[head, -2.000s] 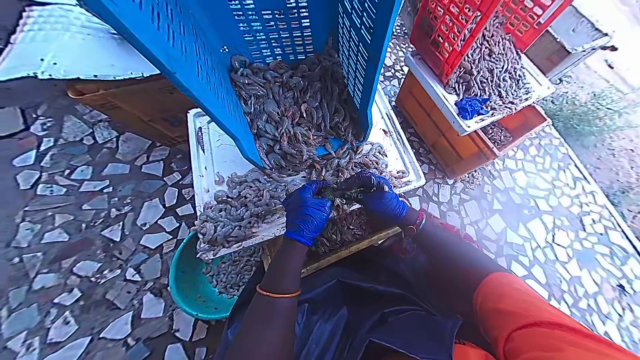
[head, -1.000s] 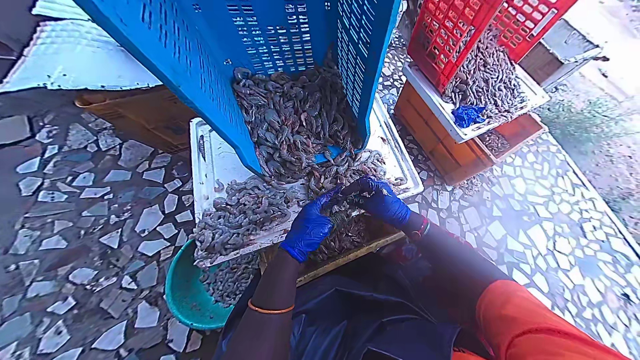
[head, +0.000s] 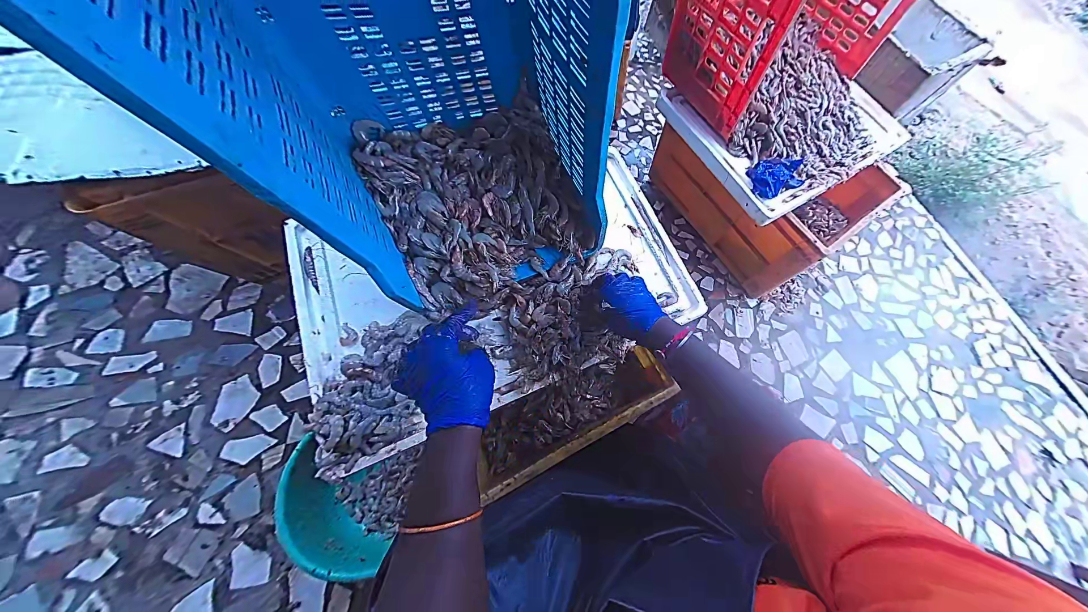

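Observation:
Whole shrimp (head: pixel 476 204) spill from a tipped blue plastic crate (head: pixel 280 127) onto a white tray (head: pixel 650 225). My left hand (head: pixel 449 370), in a blue glove, is over the tray beside a heap of paler, peeled-looking shrimp (head: pixel 365 416); whether its fingers hold anything cannot be told. My right hand (head: pixel 631 304), gloved the same, touches the right side of the shrimp pile, its fingertips partly hidden. Between the hands, shrimp and scraps (head: pixel 557 408) reach down into a yellow-edged crate (head: pixel 586 438). A green basin (head: pixel 327 527) with more shrimp sits below the tray's left corner.
At the upper right, a red crate (head: pixel 722 68) of shrimp rests on a white tray (head: pixel 888 136) above an orange crate (head: pixel 722 217). A blue glove or crumpled plastic (head: pixel 773 177) lies there. Another orange crate (head: pixel 187 221) stands at left, on a broken-tile floor (head: pixel 238 399).
My hands, close together over the yellow-edged crate before, have moved apart: the left to the left near the pale heap, the right up to the shrimp pile. More shrimp now lie between them.

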